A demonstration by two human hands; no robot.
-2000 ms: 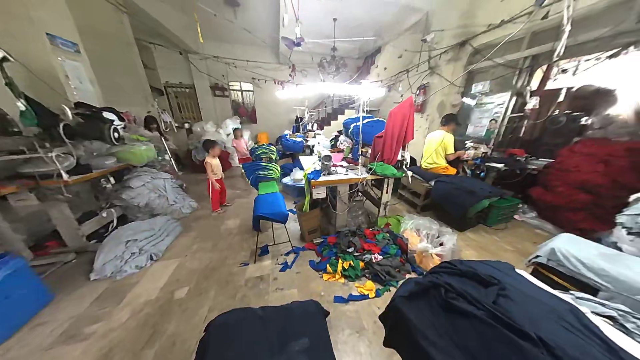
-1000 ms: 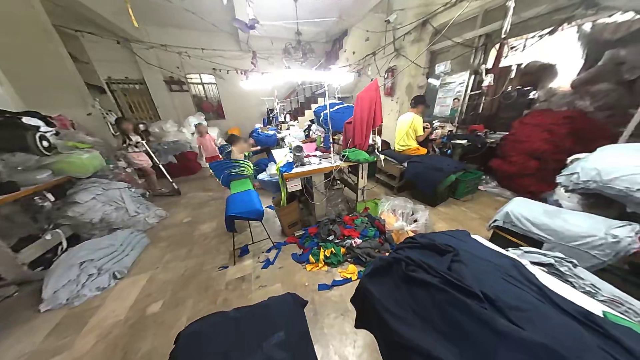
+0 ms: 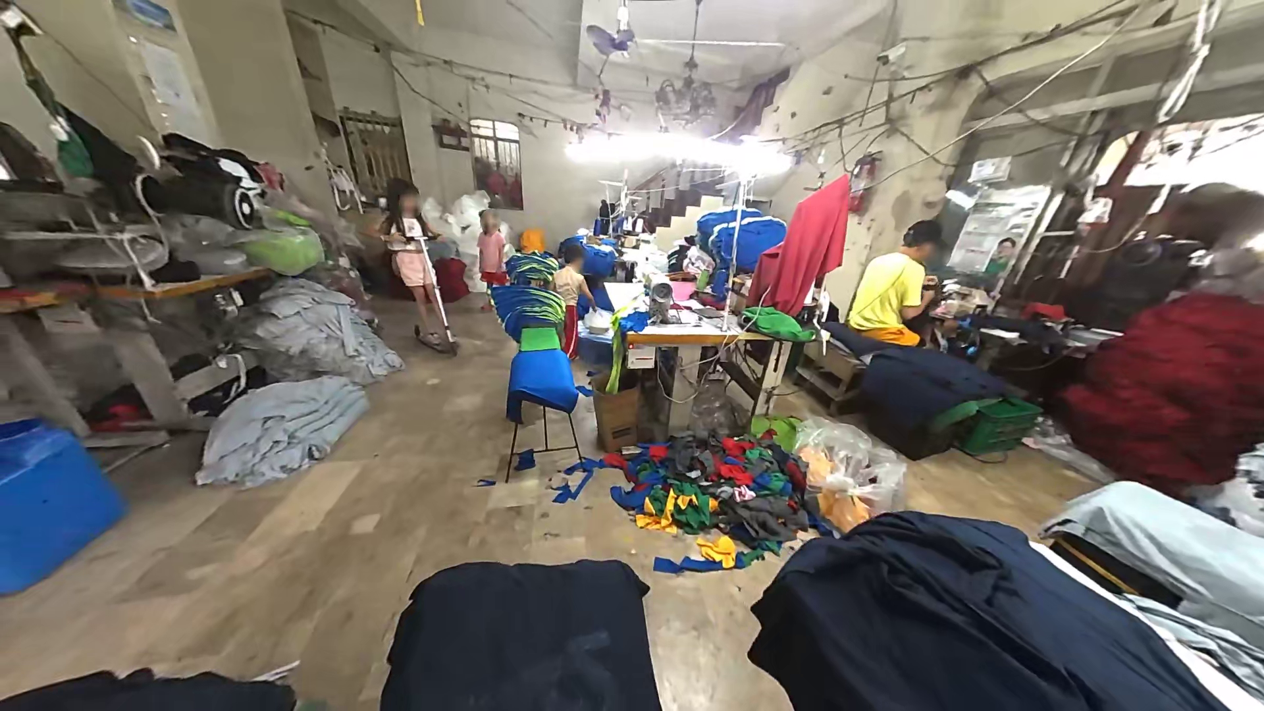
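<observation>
Neither of my hands shows in the head view. Closest to the camera, a stack of dark navy fabric point(image 3: 523, 637) lies at the bottom middle, and a larger navy cloth pile point(image 3: 938, 612) spreads at the lower right. Dark cloth point(image 3: 148, 693) also shows at the bottom left edge. Beyond them a heap of coloured fabric scraps point(image 3: 731, 489) covers the floor before a sewing table point(image 3: 681, 338). A chair draped with blue cloth point(image 3: 541, 383) stands left of that table, with striped bundles behind it.
A blue container point(image 3: 54, 509) is at far left, near grey cloth piles point(image 3: 286, 430). A person in a yellow shirt point(image 3: 886, 294) sits at right. A person with a kick scooter point(image 3: 439, 296) and smaller people stand behind. A large red heap point(image 3: 1165, 385) and plastic bags point(image 3: 854, 474) lie right.
The view has swung back left since one second ago. The person beside the chair, standing clear of it two seconds ago, is now partly behind the striped bundles. The scooter has come into plain view.
</observation>
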